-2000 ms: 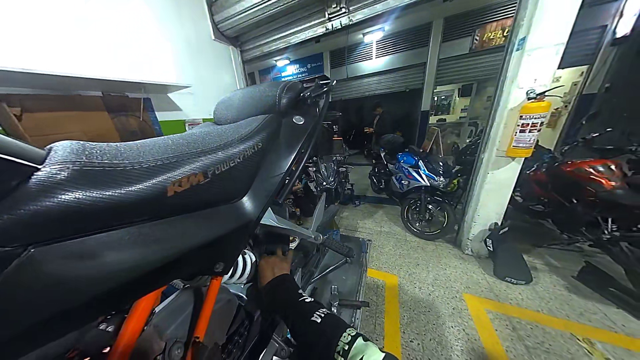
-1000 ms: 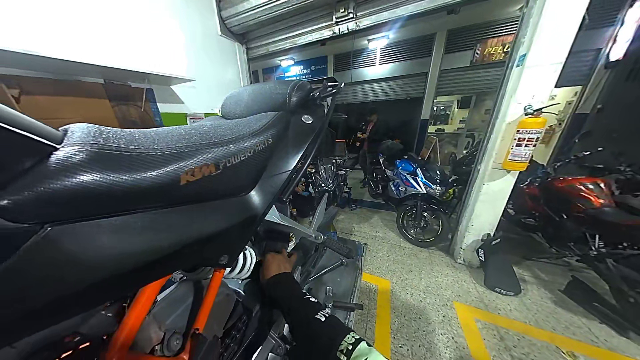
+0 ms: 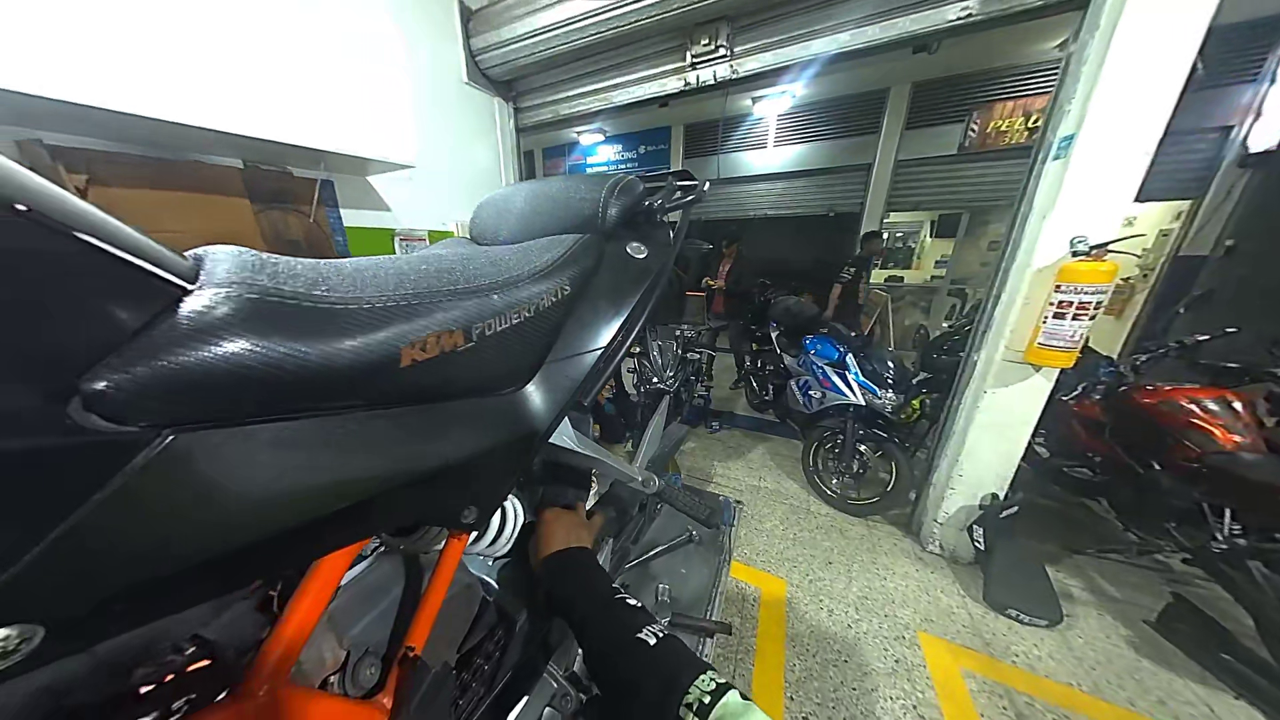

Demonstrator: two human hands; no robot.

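Note:
A black KTM motorcycle seat (image 3: pixel 390 310) tops the motorcycle that fills the left side of the head view. Under its tail, my right hand (image 3: pixel 568 530) reaches in just right of the white shock absorber spring (image 3: pixel 498 527). Its fingers are partly hidden in the dark gap, so what they touch cannot be told. The orange frame tube (image 3: pixel 310 610) lies to the left of the hand. The passenger footpeg (image 3: pixel 692 505) on its grey bracket is to the right. My left hand is out of view.
The motorcycle stands over a grey platform (image 3: pixel 690 570). A white pillar (image 3: pixel 1020 400) carries a yellow fire extinguisher (image 3: pixel 1072 312). A loose black motorcycle seat (image 3: pixel 1015 575) leans near its base. A blue motorcycle (image 3: pixel 835 380), a red motorcycle (image 3: pixel 1190 420) and people are beyond.
The people in the background have shifted, and two now stand behind the blue motorcycle. My right hand stays beside the white spring.

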